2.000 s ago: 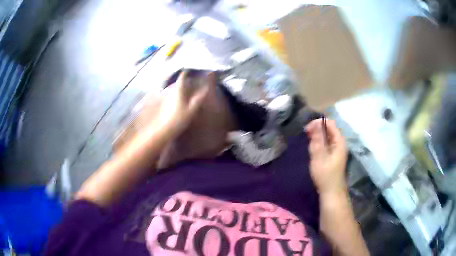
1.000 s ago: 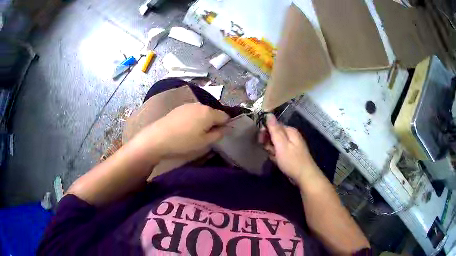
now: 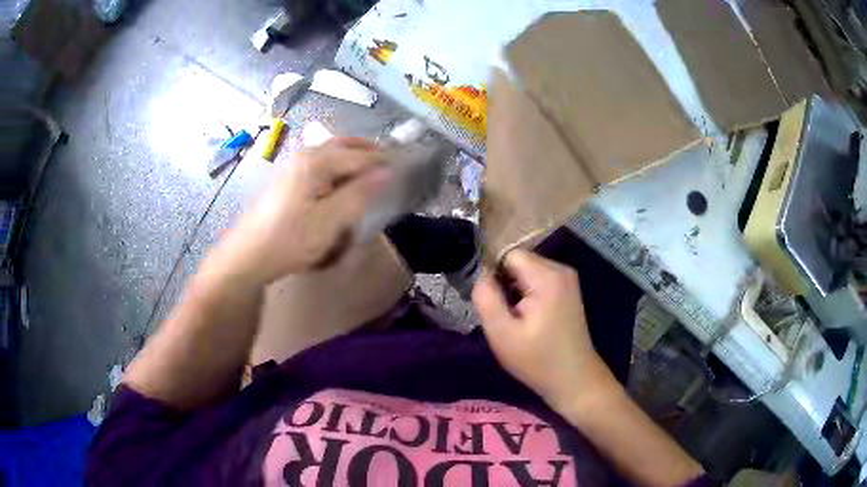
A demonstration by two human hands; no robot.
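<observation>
My left hand (image 3: pixel 309 214) is raised over my lap, closed on a blurred grey-brown cut panel (image 3: pixel 404 185). My right hand (image 3: pixel 532 309) is at the lower corner of another brown panel (image 3: pixel 528 171), which hangs over the table's front edge; its fingers are curled at that corner. Whether a small tool is in the fingers cannot be made out. Brown stacked panels (image 3: pixel 328 304) lie on my thigh below my left hand. A further brown panel (image 3: pixel 604 90) lies on the tabletop against the hanging one.
The white machine table (image 3: pixel 646 224) has yellow-red stickers and a printed measuring strip along its front. More brown panels (image 3: pixel 727 62) lie at its back. The cream and metallic sewing machine (image 3: pixel 794 190) stands right. White scraps (image 3: pixel 342 87) and a yellow piece (image 3: pixel 275 139) lie on the floor.
My left hand has moved up and left with a panel, away from my right hand. The hanging panel has shifted left and down, and my right hand is now at its lower corner.
</observation>
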